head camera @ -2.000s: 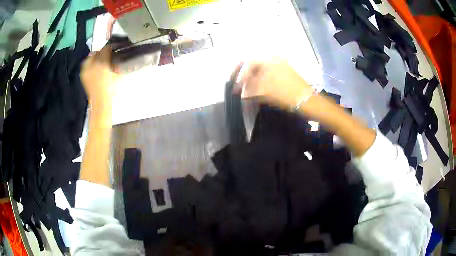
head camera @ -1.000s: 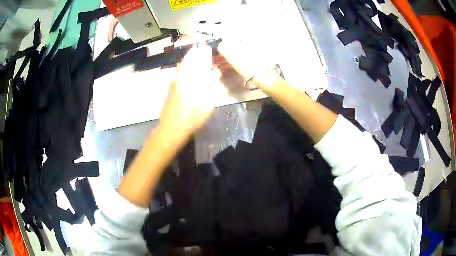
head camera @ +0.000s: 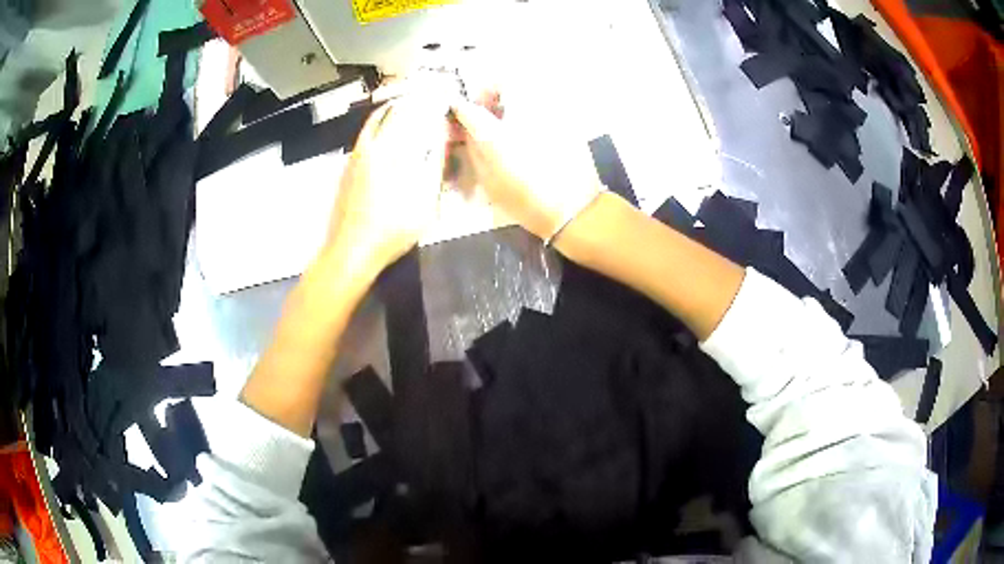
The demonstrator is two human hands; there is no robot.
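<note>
My left hand (head camera: 380,182) and my right hand (head camera: 501,165) meet on the white machine bed (head camera: 264,231), just below the machine head (head camera: 341,33). Glare washes out their fingertips. A joined black strip (head camera: 314,134) lies across the left of the bed and runs to my left fingertips. Another long black strip (head camera: 407,331) rises from the heap to under my left palm. A dark bit shows between the hands. What my right fingers grip cannot be told. The needle and presser foot are hidden or lost in glare. A short black piece (head camera: 611,165) lies on the bed, right of my right hand.
A large heap of black strips (head camera: 561,419) covers the bottom centre. A dense black bundle (head camera: 110,242) lies at the left, beside teal cloth (head camera: 143,66). Loose short black pieces (head camera: 826,121) lie on the metal table (head camera: 749,165) at the right. Orange-red material (head camera: 958,77) shows beyond the edge.
My hands, apart two seconds ago, came together at the machine and remain there. The joined strip now lies across the left of the bed. A short black piece now shows on the bed's right.
</note>
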